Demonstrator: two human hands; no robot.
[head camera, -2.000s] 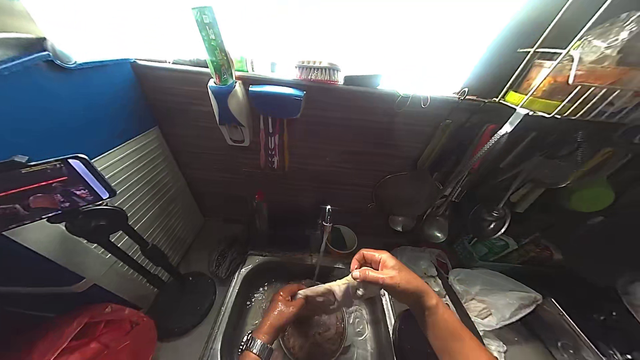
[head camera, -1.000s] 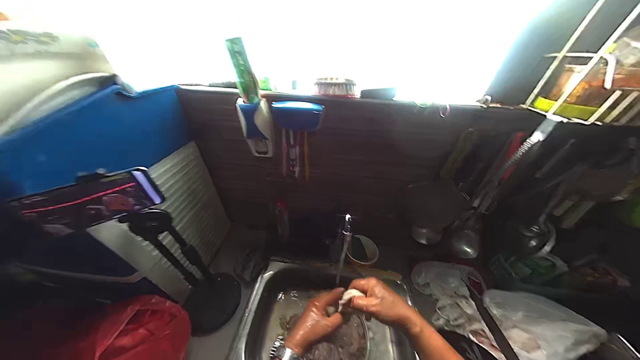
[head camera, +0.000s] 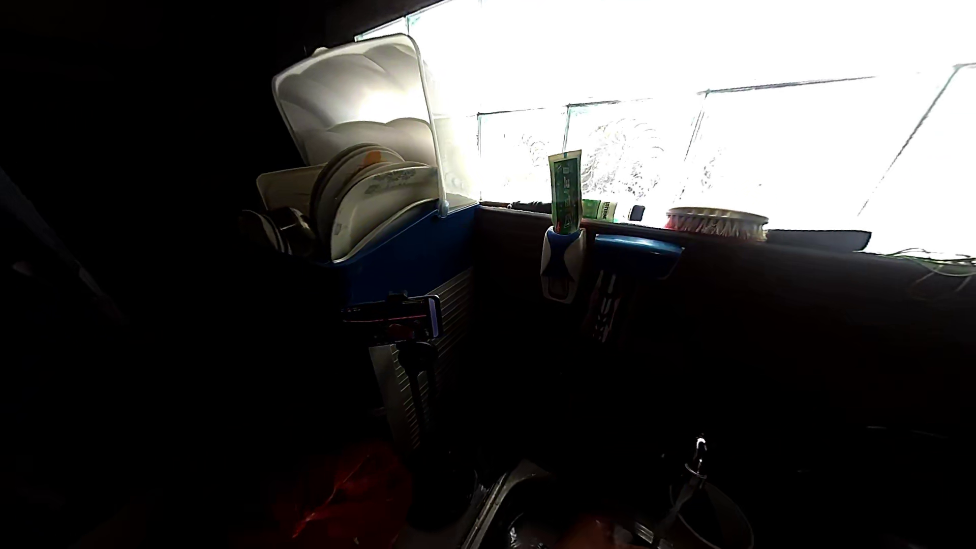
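Only a dim, reddish-brown part of what appears to be my left hand (head camera: 598, 531) shows at the bottom edge, over the metal sink (head camera: 496, 507). Its fingers, and anything in them, are lost in shadow or cut off. My right hand is out of view. To the right of the visible hand part stands the faucet (head camera: 699, 457), with a pale stream below its spout. A round-rimmed container (head camera: 724, 515) is dimly visible beside the faucet.
A phone (head camera: 404, 319) on a stand and a red plastic bag (head camera: 351, 496) are at left, below a rack of plates (head camera: 389, 198). A toothpaste tube (head camera: 566, 191) stands in a wall holder (head camera: 563, 267). A brush (head camera: 717, 223) lies on the windowsill.
The view has swung up and left and become much darker. Both hands showed together at a pale item over the sink; now only part of one shows.
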